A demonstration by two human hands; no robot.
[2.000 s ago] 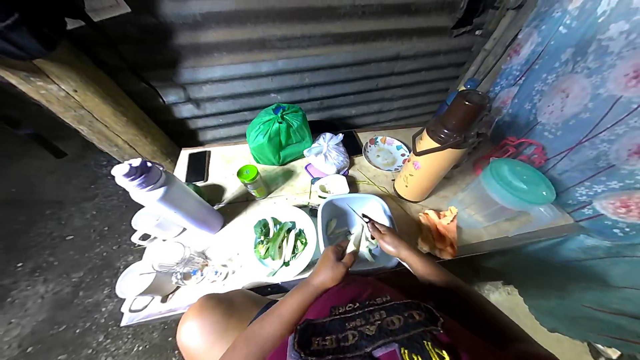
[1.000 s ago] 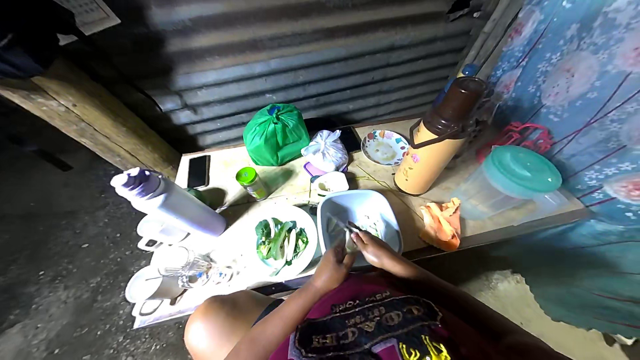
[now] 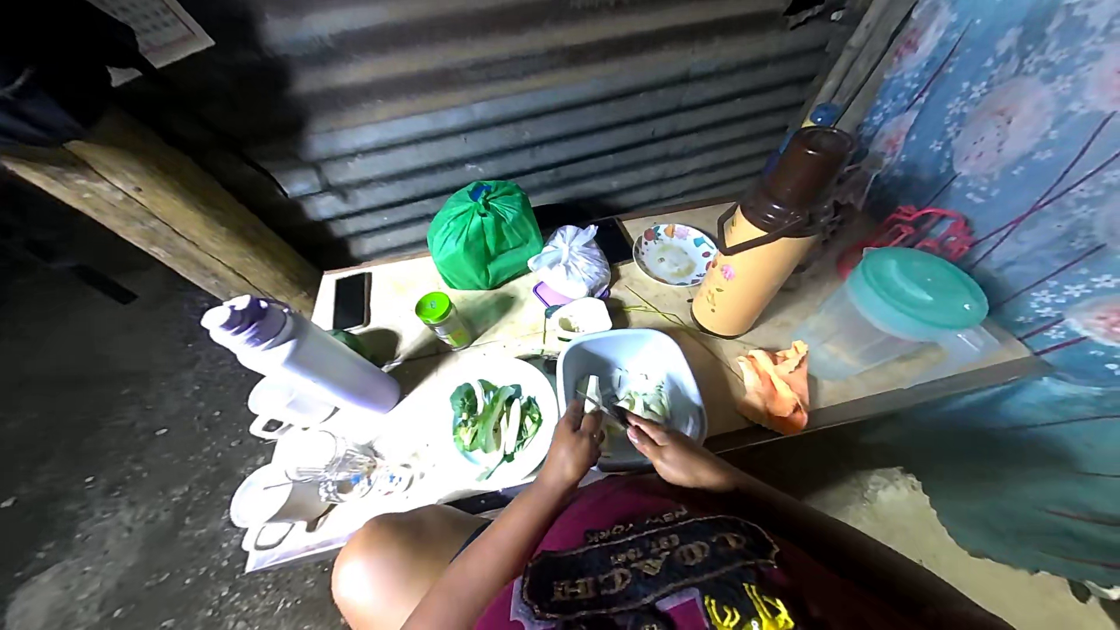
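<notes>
Over the near part of a white plastic basin (image 3: 682, 367), my left hand (image 3: 573, 444) pinches a pale piece of leafy vegetable stalk (image 3: 592, 394). My right hand (image 3: 672, 448) grips the dark handle of a small knife (image 3: 618, 413), its blade pointing left at the stalk. Cut pale green pieces (image 3: 643, 398) lie in the basin. Just left of the basin, a white plate (image 3: 538, 385) holds green leafy vegetables (image 3: 495, 422). My fingers partly hide the knife and the stalk.
Behind stand a green plastic bag (image 3: 484, 236), a white bag (image 3: 573, 262), a green-lidded jar (image 3: 444, 320), a patterned bowl (image 3: 675, 255) and a vacuum flask (image 3: 757, 254). A lidded pitcher (image 3: 892, 315) and orange cloth (image 3: 775, 387) are right; a bottle (image 3: 302, 354), mugs (image 3: 278, 496) and phone (image 3: 352, 301) left.
My hands have moved apart a little over the basin, and the stalk piece now shows upright between the left fingers. The knife stays in the right hand.
</notes>
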